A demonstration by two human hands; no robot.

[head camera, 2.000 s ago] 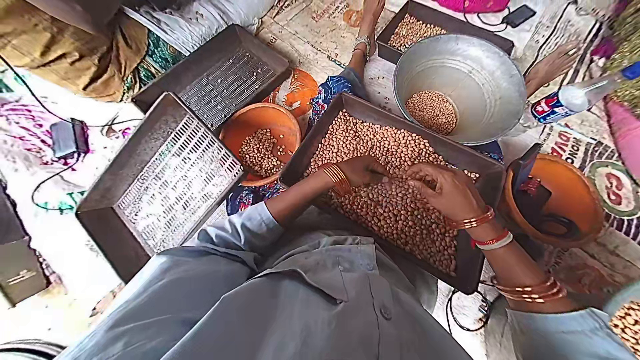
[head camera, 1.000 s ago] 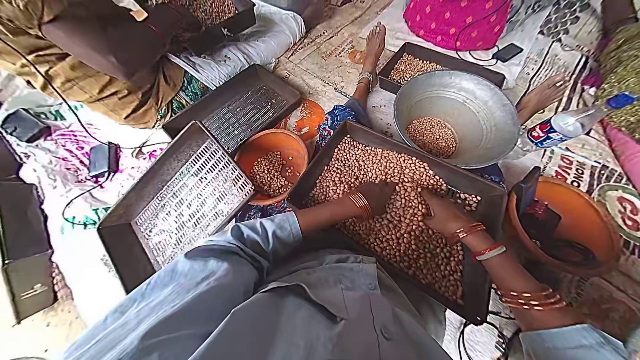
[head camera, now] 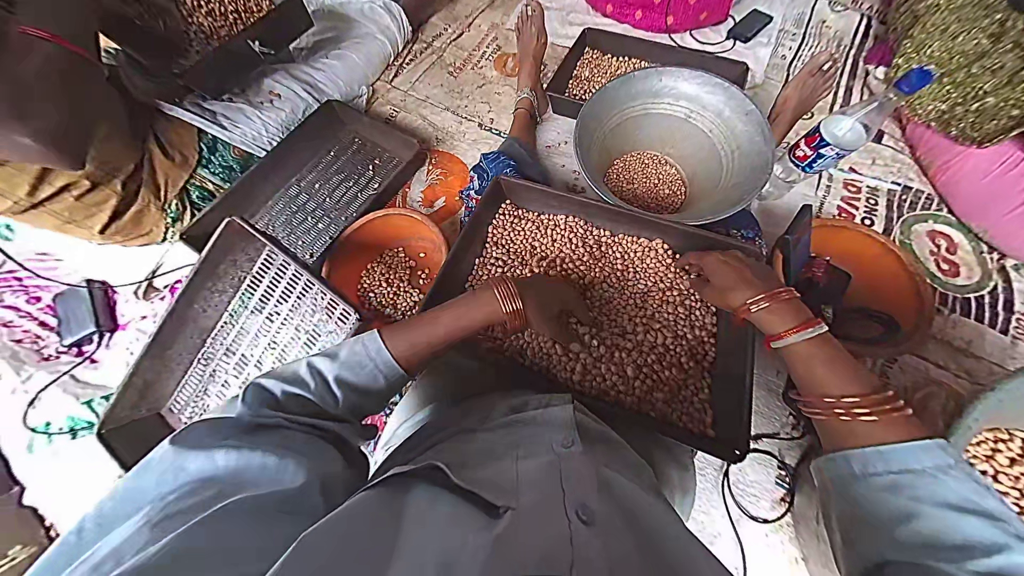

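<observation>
A dark rectangular tray [head camera: 732, 384] full of round tan nuts or seeds [head camera: 640, 352] lies across my lap. My left hand [head camera: 556, 308], with copper-coloured bangles at the wrist, has its fingers down among the nuts near the tray's middle; whether it grips any is hidden. At the tray's upper right side is my right hand [head camera: 724, 278], fingers bent over the edge of the pile; what is under them cannot be seen. Just beyond the tray stands a wide metal basin [head camera: 720, 120] with smaller-looking nuts in its bottom. An orange bowl [head camera: 428, 236] with some nuts sits to the left.
Two slotted metal trays [head camera: 144, 368] lie at left, overlapping. A second orange bowl [head camera: 896, 280] holds a dark device and cable. A plastic bottle [head camera: 832, 136] leans by the basin. Another dark tray [head camera: 568, 68] of nuts is behind. Another person's arm [head camera: 64, 80] is at upper left; cables cross the floor.
My hands were close together over the nuts two seconds ago and are now apart. Since one second ago my right hand has moved to the tray's upper right side.
</observation>
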